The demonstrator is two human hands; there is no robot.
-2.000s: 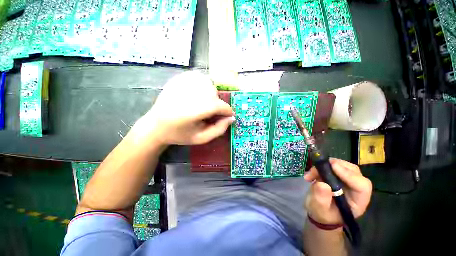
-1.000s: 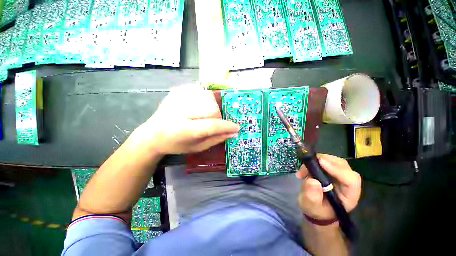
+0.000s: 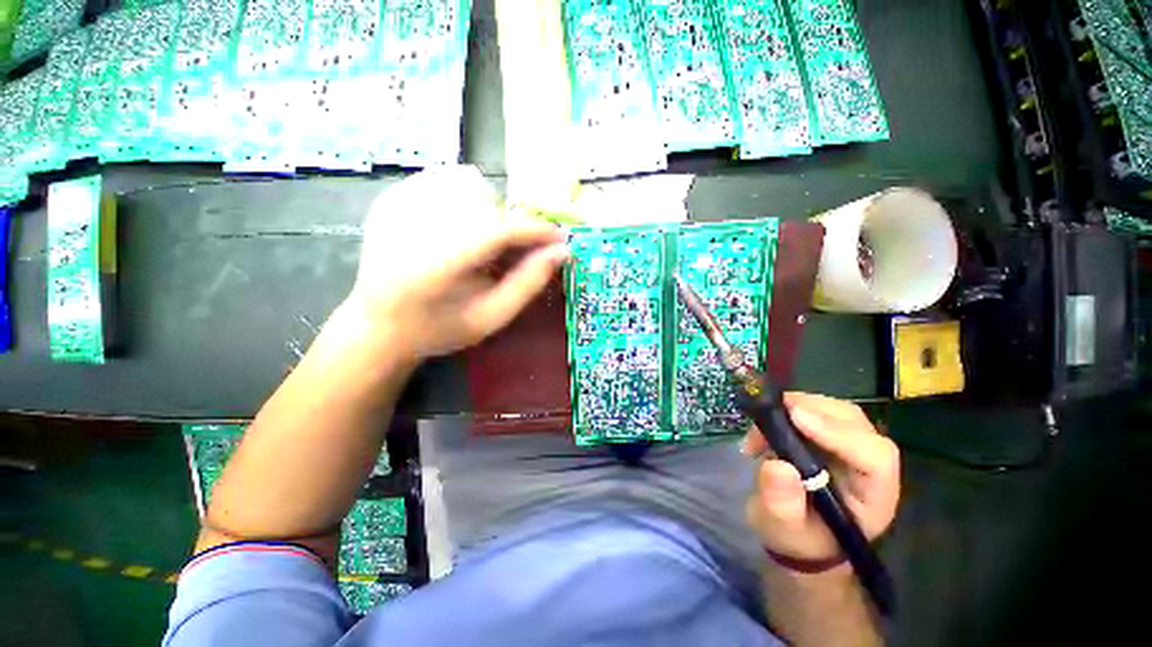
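Two green circuit boards (image 3: 619, 335) lie side by side on a dark red-brown work pad (image 3: 516, 379). My right hand (image 3: 828, 480) holds the black soldering iron (image 3: 786, 436) like a pen. The iron's tip is over the upper middle of the boards, near the gap between them; whether it touches cannot be told. My left hand (image 3: 442, 272) is left of the boards, thumb and fingertips pinched together at the upper left board edge. Solder wire between those fingertips is too fine to make out.
A white round cup (image 3: 894, 250) and a yellow sponge (image 3: 929, 358) are right of the pad. Laid-out boards (image 3: 341, 76) and a yellow-white strip (image 3: 537, 95) line the back. A separate board (image 3: 76, 272) is far left; black racks (image 3: 1036, 114) are far right.
My left hand has drawn back from over the left board to its upper left edge. The iron tip has moved slightly left and down from the right board's upper part.
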